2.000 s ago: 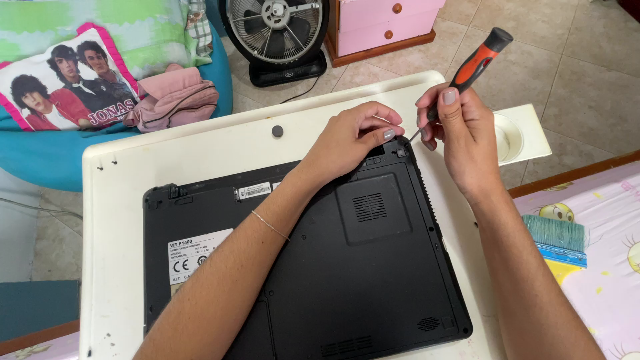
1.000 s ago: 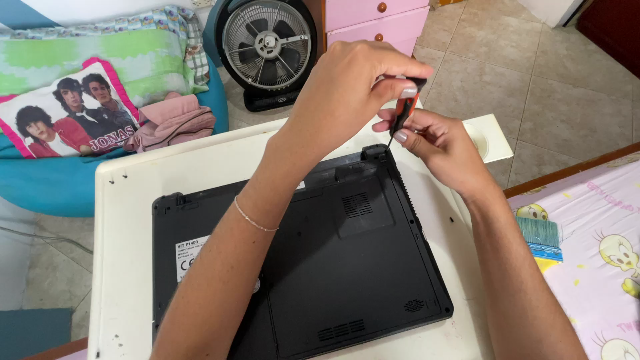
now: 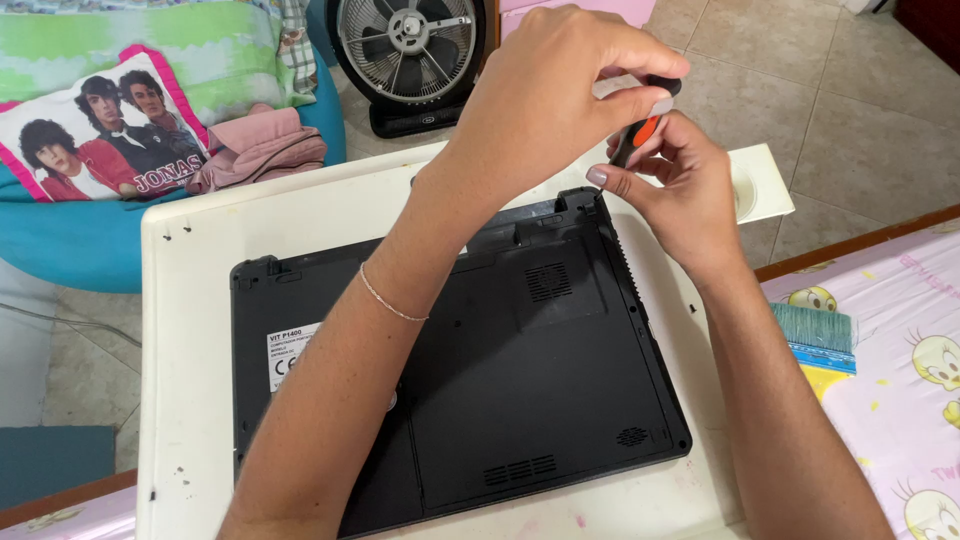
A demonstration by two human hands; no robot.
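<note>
A black laptop [image 3: 525,375] lies upside down on a white table [image 3: 187,300], its vented underside facing up. A screwdriver [image 3: 645,132] with a black and orange handle stands nearly upright, its tip at the laptop's far right corner. My left hand [image 3: 570,75] reaches across the laptop and grips the top of the handle between thumb and fingers. Lower down, my right hand [image 3: 667,172] closes its fingers and thumb around the lower handle near the shaft. The exact contact at the tip is too small to make out.
Small dark screws [image 3: 187,229] lie at the table's left, and another screw [image 3: 692,308] is right of the laptop. A paintbrush [image 3: 817,330] rests on pink printed fabric [image 3: 900,300]. A fan [image 3: 409,45] stands beyond the table, beside a blue beanbag [image 3: 75,247] with a printed pillow [image 3: 112,142].
Two seconds ago my right hand alone held the screwdriver, tilted, while my left touched the laptop's corner. Now my left hand grips the handle's top and the screwdriver is more upright.
</note>
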